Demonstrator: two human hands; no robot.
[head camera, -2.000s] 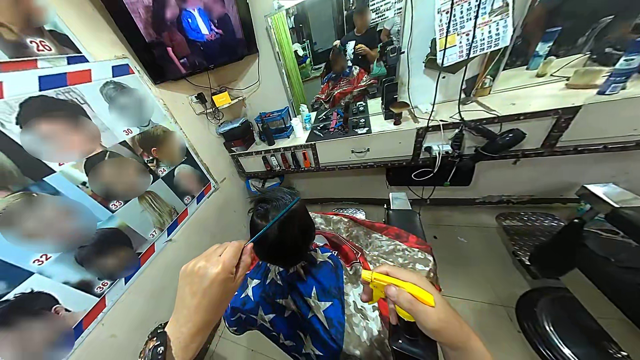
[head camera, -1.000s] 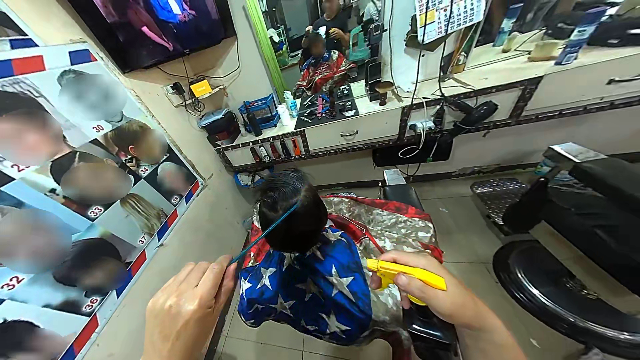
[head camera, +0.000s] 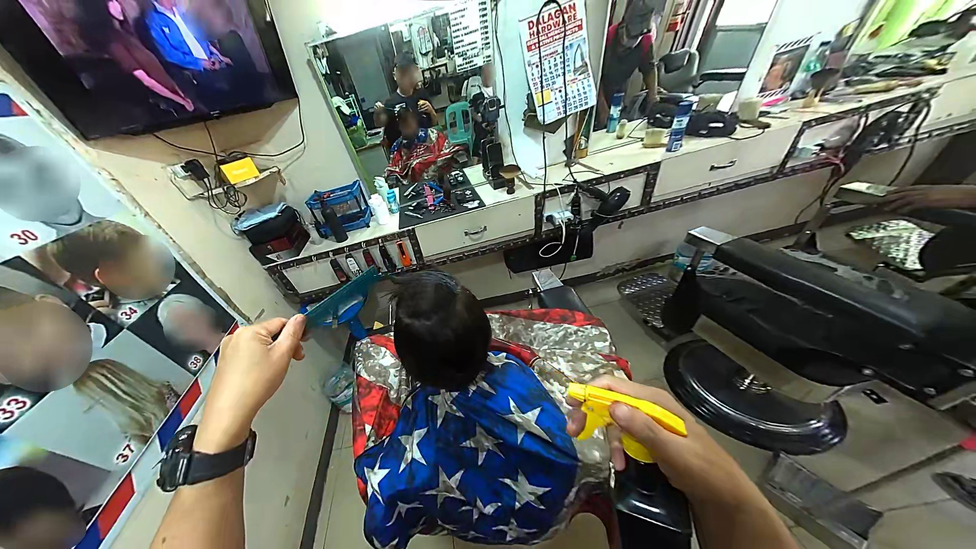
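Note:
My left hand, with a black watch on the wrist, grips a blue comb beside the dark-haired head of a seated person. That person wears a barber cape with white stars on blue and red and camouflage-like parts. Right of the cape, my right hand is closed around a yellow trigger sprayer on a black bottle. The sprayer's nozzle points left, and the comb stands apart from the hair.
A counter with a tool mat and mirrors runs ahead. A black barber chair stands at right, a poster of hairstyles hangs at left. A co-worker's hand shows at the right edge.
The comb has moved away from the hair to the left of the head with my left hand. My right hand still holds the sprayer. The view has turned right.

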